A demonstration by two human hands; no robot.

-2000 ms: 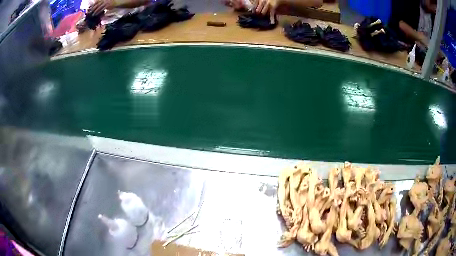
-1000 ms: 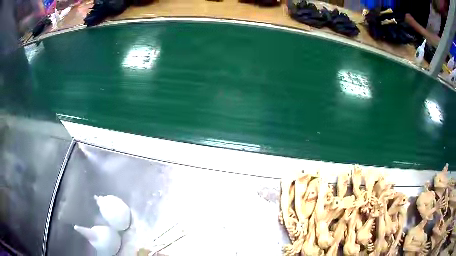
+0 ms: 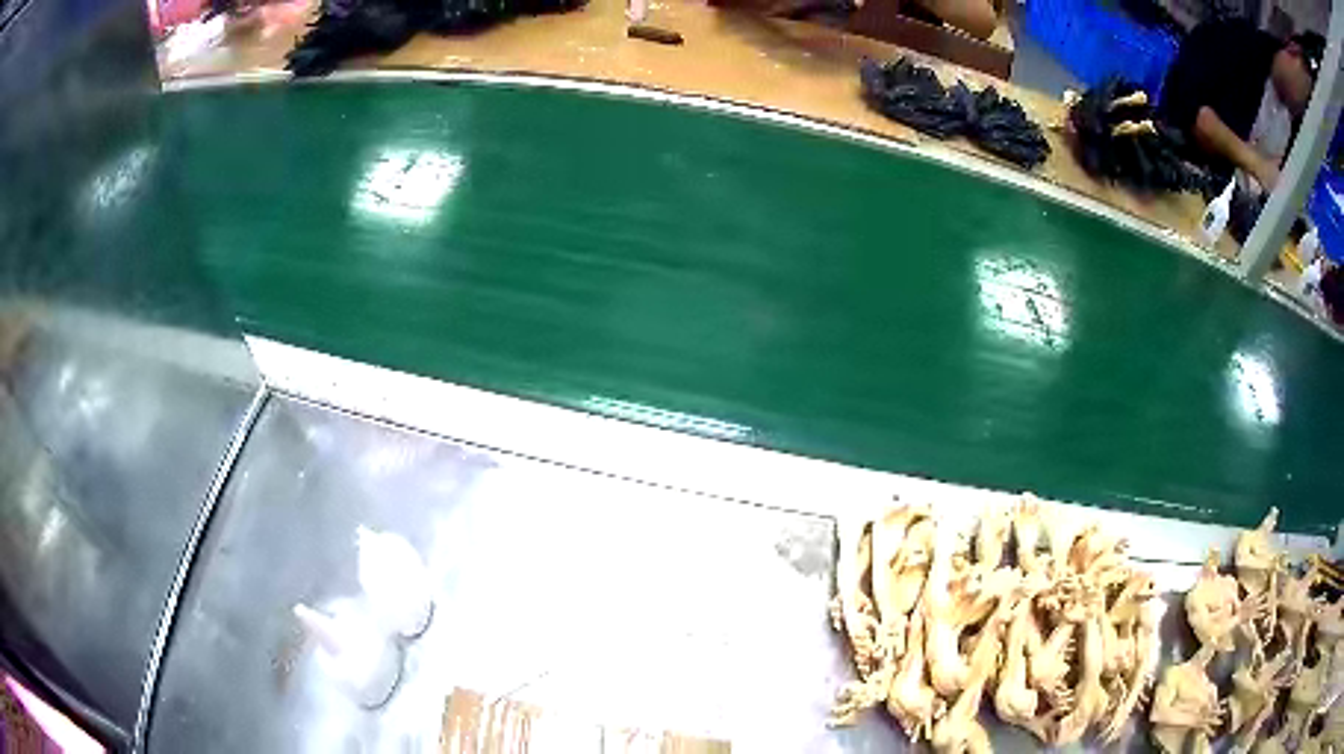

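Neither of my hands is in view. A pile of tan limb parts (image 3: 1017, 626) lies on the shiny metal bench (image 3: 619, 589) at the right. More tan parts, chunkier ones that look like torsos with arms (image 3: 1212, 611), lie to the right of the pile, cut off by the picture's edge. Two white squeeze bottles (image 3: 395, 578) (image 3: 351, 648) lie at the left, their narrow tips pointing up and left. A brown cardboard mat (image 3: 494, 722) shows at the bottom edge, blurred, with faint thin pale sticks above it.
A green conveyor belt (image 3: 634, 265) runs across behind the bench. Beyond it, a wooden table (image 3: 767, 67) holds bundles of black parts (image 3: 958, 111). A person in dark clothes (image 3: 1231, 96) is at the far right, behind a grey post (image 3: 1297, 148). Blue crates (image 3: 1098, 44) stand behind.
The camera view has shifted and tilted, so bench and belt sit differently in the picture. The cardboard mat shows more than a second ago. The piles and bottles look unmoved on the bench.
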